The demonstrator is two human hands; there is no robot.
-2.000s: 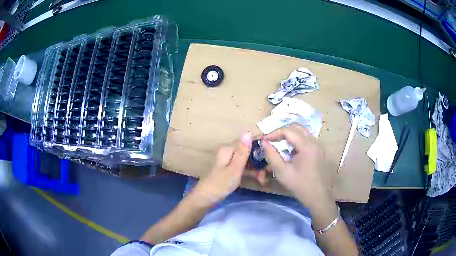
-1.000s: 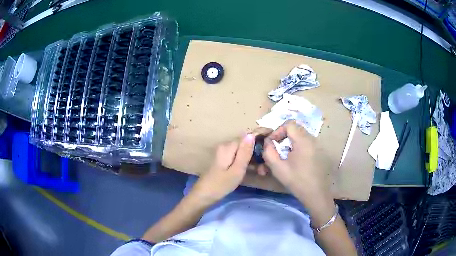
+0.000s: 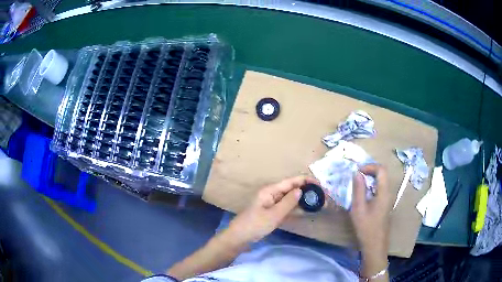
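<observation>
My left hand holds a black wheel with a pale grey hub by its left edge, above the near part of the tan board. My right hand is at the near right side of a white wipe on the board, its fingers over a crumpled part of it. The fingertips are blurred, so whether they grip the wipe cannot be told. A second black wheel with a white hub lies flat at the board's far left.
Blister trays of black wheels stand left, beside a white tub. Crumpled stained wipes lie on the board. Right are a thin white stick, folded wipe, dark tweezers-like tool, bottle and yellow-handled tool.
My hands have moved apart. The left keeps the wheel, now facing up in view; the right has moved right, away from the wheel to the wipe. The camera view has shifted and tilted.
</observation>
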